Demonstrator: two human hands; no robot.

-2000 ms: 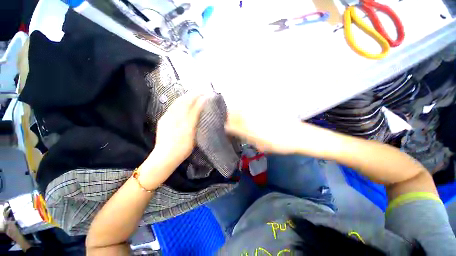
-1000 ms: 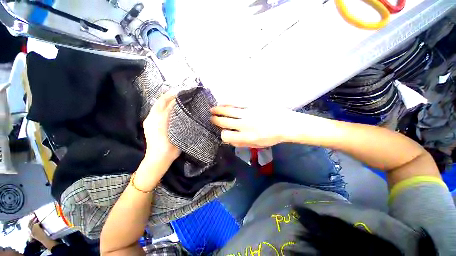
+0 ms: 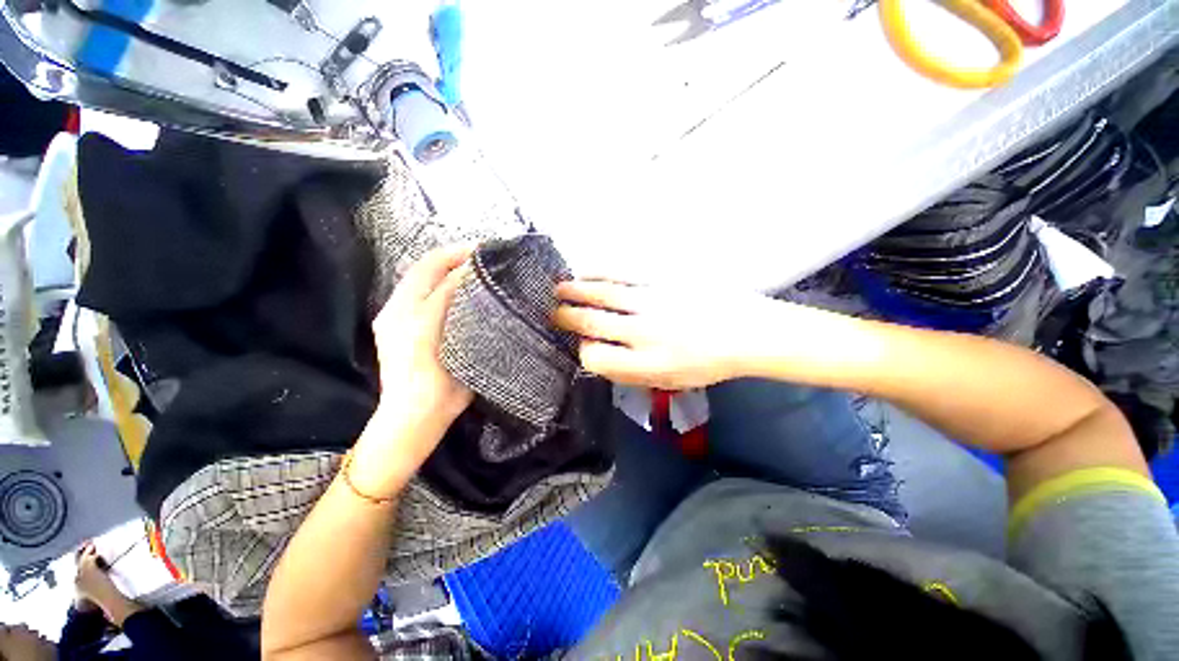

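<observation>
My left hand [image 3: 420, 342] holds the finely woven grey band [image 3: 507, 355] of the garment, with its thumb and fingers at the band's left side. My right hand [image 3: 640, 333] has its fingertips on the band's right edge. A dark seam line runs along the folded band. The black lining [image 3: 233, 245] spreads to the left, and plaid shell fabric [image 3: 246, 510] hangs in folds below it. The sewing machine [image 3: 194, 65] stands at the upper left, with a grey-blue cylinder [image 3: 427, 129] above the band. Needle and presser foot cannot be made out.
Scissors with a yellow-orange handle [image 3: 950, 45] and a red one lie at the table's upper right, beside small snips [image 3: 698, 18]. The ruler-marked table edge [image 3: 963, 162] runs diagonally. Striped dark pieces [image 3: 970, 252] lie beyond it. Another person's arm [image 3: 104, 588] shows lower left.
The band, earlier folded narrow between both hands, is now spread wider and its dark seam shows. My right fingers have come to its right edge. The view has shifted, with the scissors nearer the top.
</observation>
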